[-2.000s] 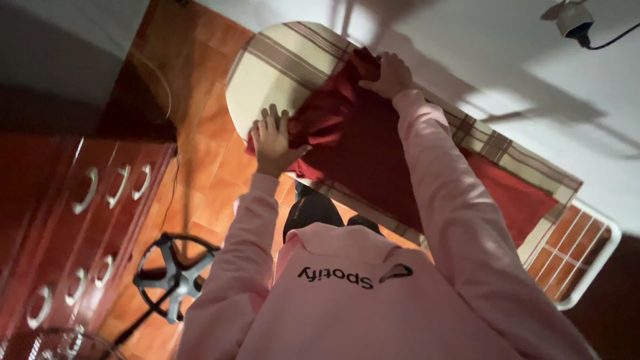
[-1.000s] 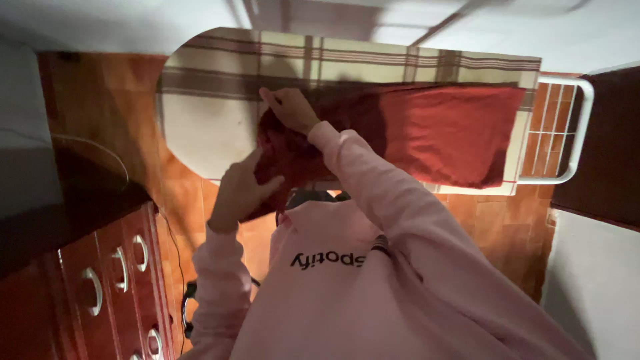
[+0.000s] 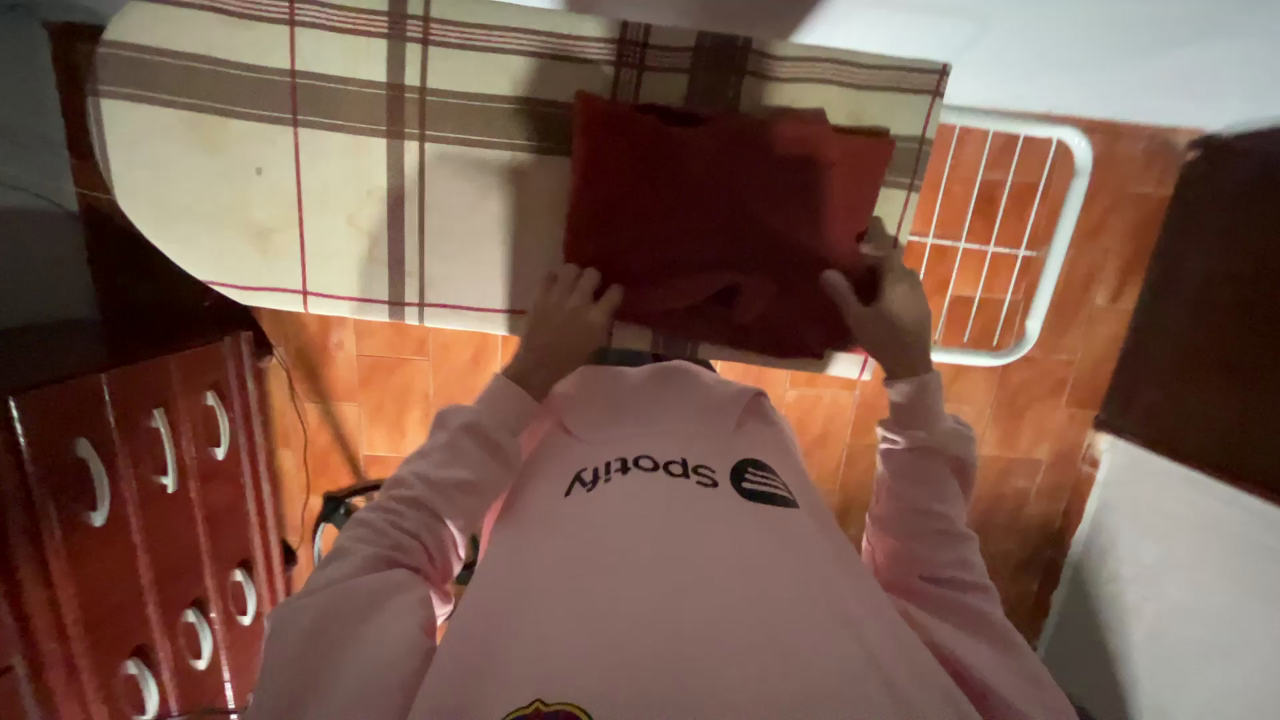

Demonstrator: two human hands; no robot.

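Note:
A dark red cloth garment (image 3: 700, 210) lies folded into a compact bundle on the right part of an ironing board (image 3: 210, 190) with a checked cover. My left hand (image 3: 565, 325) touches the near left corner of the bundle, its fingers close together at the edge. At the right edge, my right hand (image 3: 887, 300) has the cloth's near right corner between thumb and fingers. The near edge of the garment shows a loose fold between my hands.
A white wire rack (image 3: 1060, 235) extends from the board's right end. Lower left stands a red chest of drawers (image 3: 150, 540) with white handles. Part of a black wheeled base (image 3: 345, 505) is on the tiled floor (image 3: 400, 380). A white wall runs behind the board.
The red garment lay stretched along the board and is now folded into a shorter bundle. My right hand has moved to its right side. The view has turned and shifted.

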